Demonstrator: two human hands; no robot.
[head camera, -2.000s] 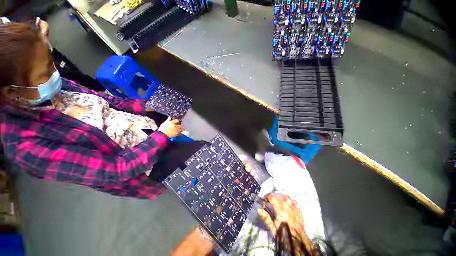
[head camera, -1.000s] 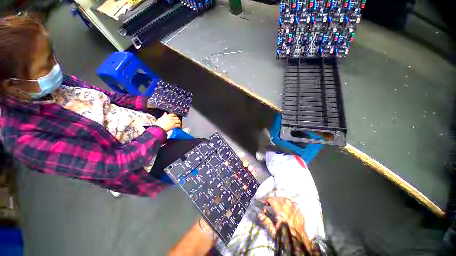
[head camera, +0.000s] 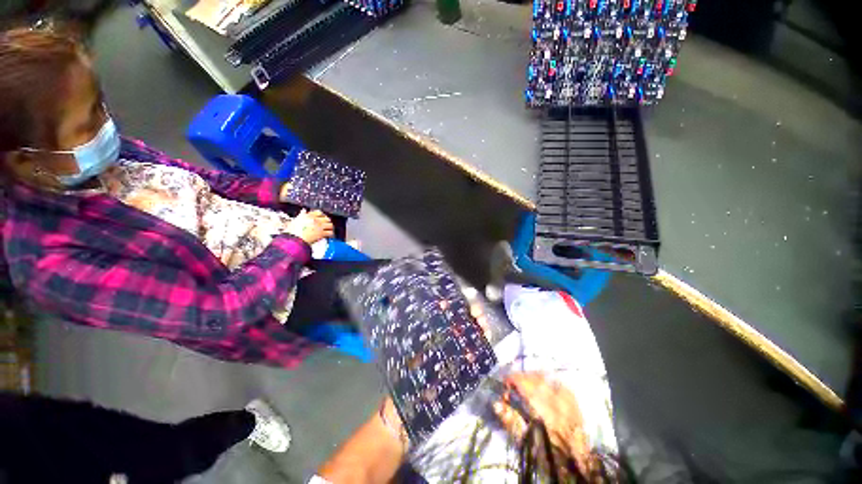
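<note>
A dark circuit board panel (head camera: 421, 340) with rows of pale dots is held above my lap, blurred by motion. My left forearm comes from the bottom edge, and my left hand (head camera: 378, 440) supports the panel from its near side and underneath, mostly hidden by it. Fingertips show at the panel's far edge. My right hand (head camera: 543, 411) is at the panel's right corner, blurred and partly covered by dark strands. Whether it holds a tool cannot be made out. A white cloth (head camera: 567, 345) with a red mark lies under the hands.
A black slotted rack (head camera: 597, 184) on the grey bench (head camera: 737, 217) holds upright populated boards (head camera: 605, 52). A masked coworker (head camera: 161, 255) at left holds another panel (head camera: 326, 183). Blue stools (head camera: 236, 132) stand by the bench. A dark-clothed leg and white shoe (head camera: 268, 427) are lower left.
The panel in my left hand has tilted and shifted slightly right, and is now blurred. Another person's leg and shoe have come in at lower left. The coworker's hand and panel have moved slightly.
</note>
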